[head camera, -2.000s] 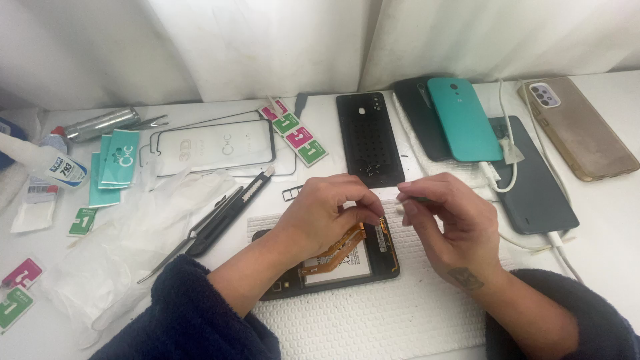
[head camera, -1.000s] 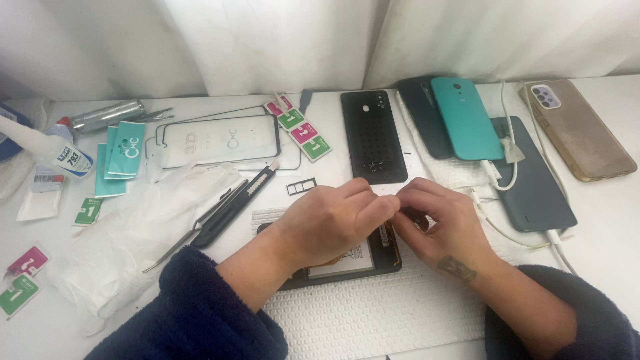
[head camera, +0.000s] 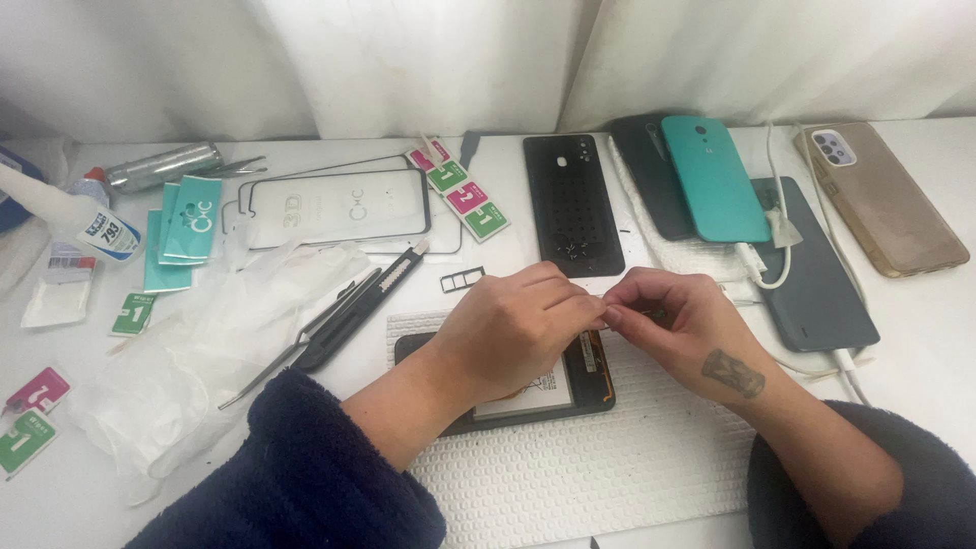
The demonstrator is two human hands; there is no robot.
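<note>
An opened smartphone (head camera: 602, 381) lies on a white textured mat (head camera: 579, 488), its battery and orange flex cable partly showing. Over its upper part is my left hand (head camera: 526, 328), fingers bent and fingertips meeting those of my right hand (head camera: 656, 316) at the phone's top right. The right hand pinches a small thin part, mostly hidden by the fingers; what it is cannot be told. Whether the left fingertips hold it too is unclear. Behind the hands lies a black phone back cover (head camera: 572, 206) with tiny screws on it. A SIM tray (head camera: 462, 280) sits left of it.
At left are a utility knife (head camera: 366, 305), tweezers (head camera: 267, 370), a plastic bag (head camera: 175, 381), a glue bottle (head camera: 107, 229) and glass screen protectors (head camera: 343, 210). At right lie a teal phone (head camera: 717, 179), a grey phone (head camera: 816, 282) with white cables and a phone in a clear case (head camera: 884, 198).
My left hand has come over the phone's orange flex cable, which showed more fully two seconds ago. The two hands' fingertips, apart then, now meet.
</note>
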